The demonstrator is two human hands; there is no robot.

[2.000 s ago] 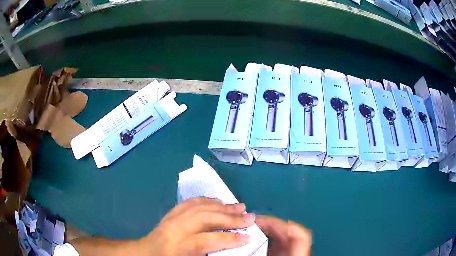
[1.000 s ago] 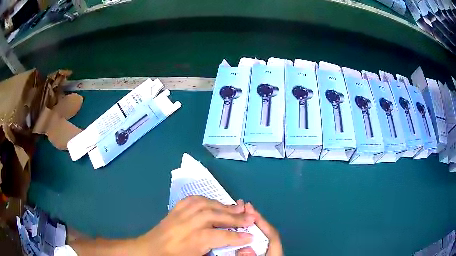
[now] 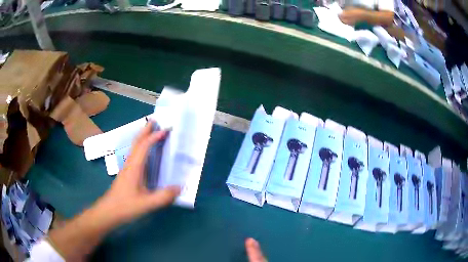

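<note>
My left hand (image 3: pixel 131 179) holds a light-blue and white carton (image 3: pixel 192 138) upright, thumb and fingers on its left side; the carton is blurred and its flap stands up at the top. Behind the hand, a flat carton (image 3: pixel 115 137) lies on the green surface, partly covered. Only a fingertip of my right hand (image 3: pixel 254 250) shows at the bottom edge; the rest is out of the picture. A row of erected cartons (image 3: pixel 292 162) with a dark product picture stands at the right, top flaps open.
A torn brown paper package (image 3: pixel 33 77) lies at the left, with loose kraft paper (image 3: pixel 79 115) beside it. Blue-white card pieces (image 3: pixel 23 217) are at the lower left. Dark grey cylinders (image 3: pixel 277 11) and a person's hand (image 3: pixel 367 18) are across the channel.
The carton that was under both hands near the bottom is gone from there. My left hand is now further up and left, holding a carton. My right hand has mostly left the picture. The view has shifted.
</note>
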